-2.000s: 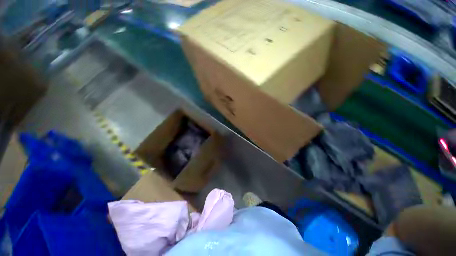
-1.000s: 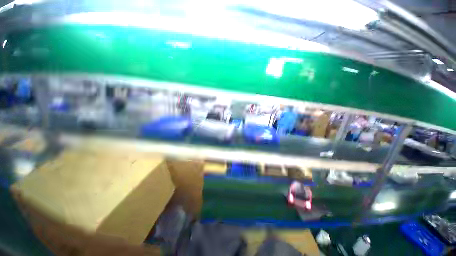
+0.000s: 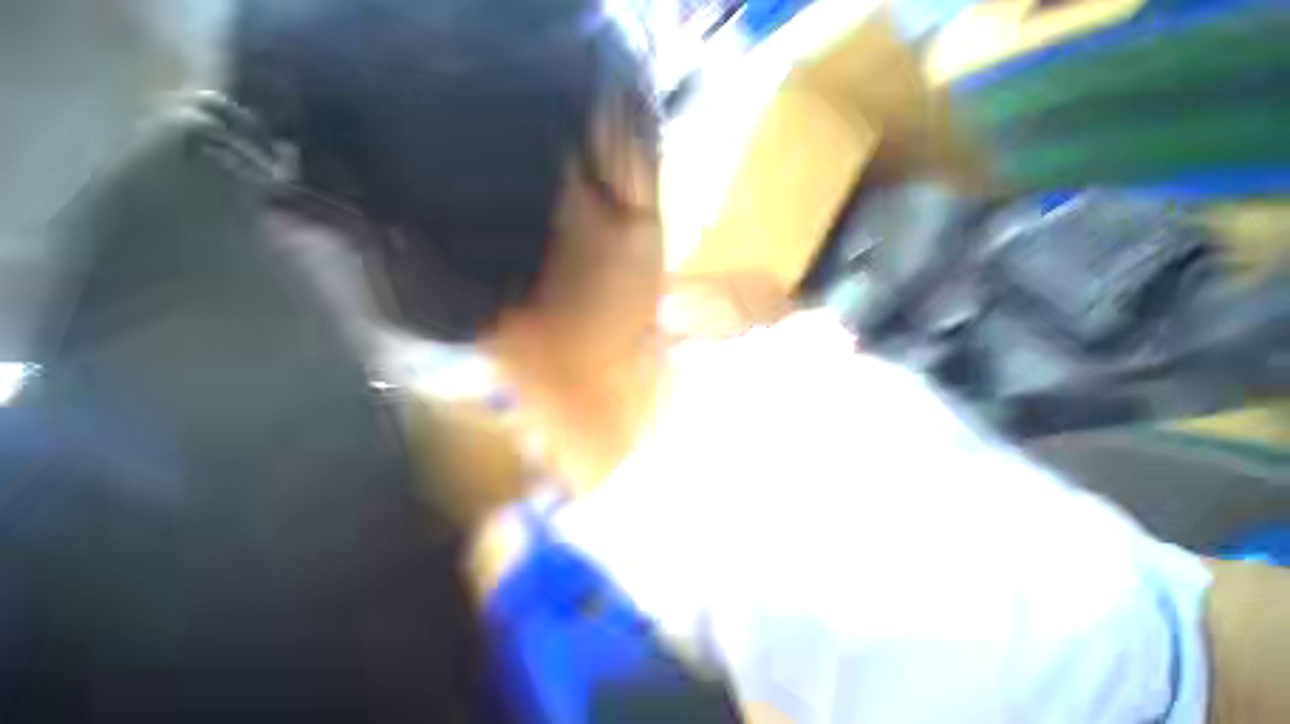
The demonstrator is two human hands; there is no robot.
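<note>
The picture is strongly blurred. I cannot make out my left hand or my right hand. Nearest in front of me, a person in a white top [image 3: 877, 523], with dark hair, fills the middle. Behind the person, a large brown carton [image 3: 771, 191] stands at the upper middle, partly hidden. Dark grey soft pouches [image 3: 1047, 304] lie in a heap to the right of the carton.
The green conveyor line [image 3: 1132, 106] with blue edging runs at the upper right. A blue plastic thing [image 3: 566, 622], perhaps a bin, shows at the lower middle. A large dark shape [image 3: 198, 467], too blurred to name, fills the left side. A bare arm [image 3: 1252, 637] shows at the lower right.
The view has swung from the line and the far benches down to the left. The person in white now stands close in front and covers part of the carton.
</note>
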